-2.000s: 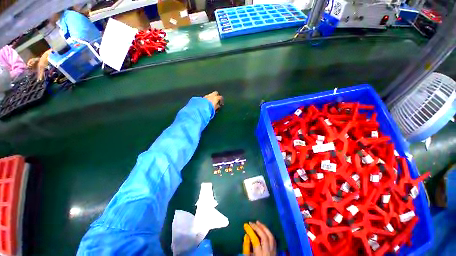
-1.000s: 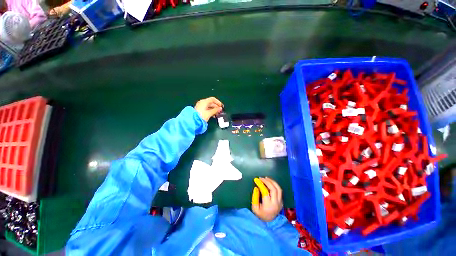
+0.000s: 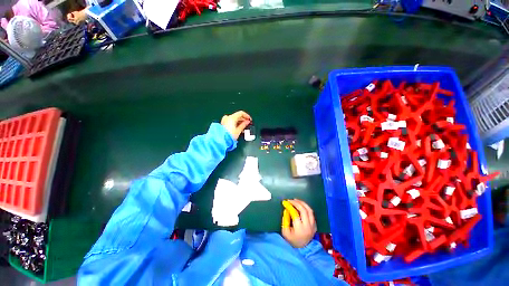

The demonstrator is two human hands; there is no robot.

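Observation:
My left hand (image 3: pixel 236 123) reaches over the green bench, its fingertips closed on the dark end of a small module (image 3: pixel 249 134) with a white part. Just right of it, several dark modules with gold connectors (image 3: pixel 278 135) lie side by side in a row. My right hand (image 3: pixel 299 223), with yellow finger coverings, rests near the bench's front edge, fingers slightly apart, with nothing visible in it. White wipes (image 3: pixel 237 195) lie between my arms. A small beige-white block (image 3: pixel 305 165) sits beside the blue bin.
The blue bin (image 3: pixel 338 162) at the right is heaped with red clamps (image 3: pixel 413 173). A white fan (image 3: pixel 494 111) stands beyond it. At the left are red-orange blister trays (image 3: pixel 28 162) and a green bin (image 3: pixel 64 246) with black-and-silver pieces. A black tray (image 3: pixel 56 53) and a person in pink (image 3: pixel 39 14) are at upper left.
The view has tilted down. My left hand has come back from farther out on the bench to the left end of the module row. My right hand has come fully into view.

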